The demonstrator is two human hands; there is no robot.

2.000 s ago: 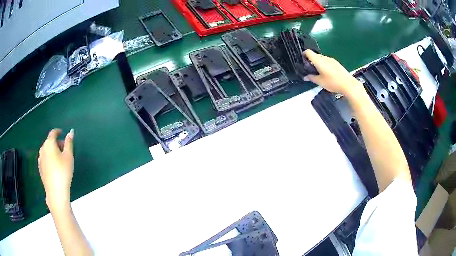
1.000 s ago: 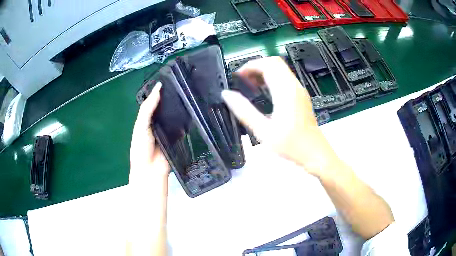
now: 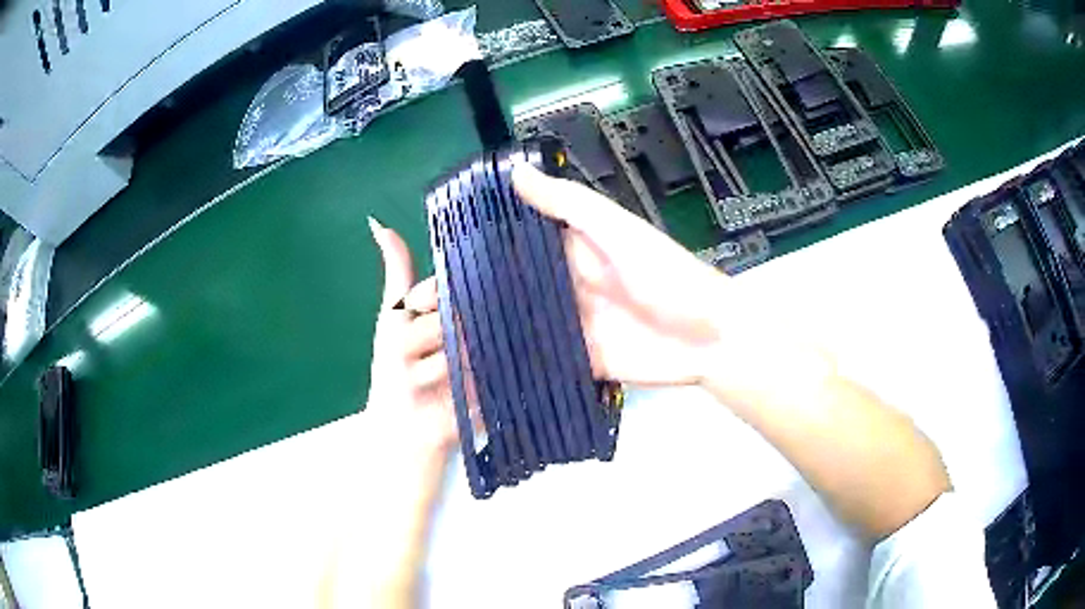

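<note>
A stack of several dark phone middle frames (image 3: 518, 333) is held up over the white sheet, its long side rails facing me as parallel stripes. My right hand (image 3: 643, 286) grips the stack from the right, thumb near its top end. My left hand (image 3: 416, 345) is at the stack's left side, its fingers against the lower left part and one finger pointing up, apart from the frames. The left palm is partly hidden behind the stack.
Overlapping frame groups (image 3: 744, 143) lie along the sheet's far edge. Crossed frames (image 3: 738, 565) lie on the white sheet (image 3: 833, 345) near me. A small dark bundle (image 3: 56, 431) is at left, a plastic bag (image 3: 298, 113) by the grey machine (image 3: 143, 71), black trays (image 3: 1035, 286) at right, a red tray (image 3: 761, 12) behind.
My right hand picked up frames from the far row and brought them to my left hand. The fanned frames are now a tighter stack with side rails facing me.
</note>
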